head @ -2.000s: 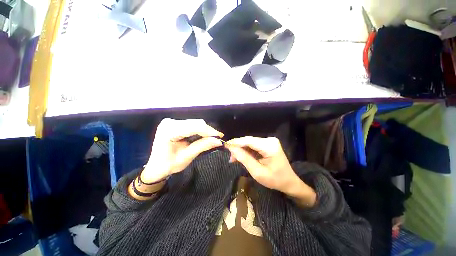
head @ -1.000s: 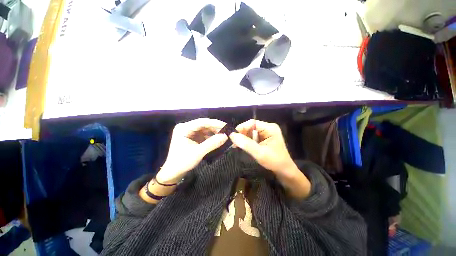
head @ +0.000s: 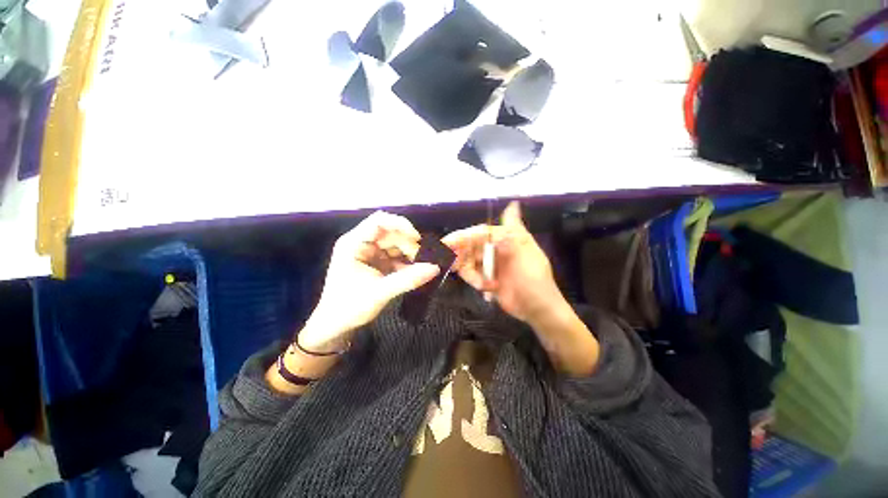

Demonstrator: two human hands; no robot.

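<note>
My left hand [head: 368, 277] pinches a small black fabric piece [head: 435, 255] between thumb and fingers, over my lap just below the table edge. My right hand [head: 513, 265] is close beside the piece on its right, fingers partly spread, one fingertip raised. A narrow pale stick-like thing [head: 490, 261] shows at the right fingers; whether they grip it is unclear. A thin shiny line shows below the black piece. Curved grey-backed pieces [head: 502, 151] lie on the table near larger black square-cornered pieces [head: 448, 92].
The white table [head: 243, 156] has yellow tape [head: 64, 146] along its left edge and pale strips [head: 226, 41] at the back left. A black cloth pile [head: 769, 112] sits right, beside a red-orange handle [head: 693, 97]. Blue crates [head: 206, 321] holding cloth stand below at both sides.
My right hand has moved slightly away from the left and its fingers have spread. The black piece shows more fully in my left fingers. The view has shifted slightly.
</note>
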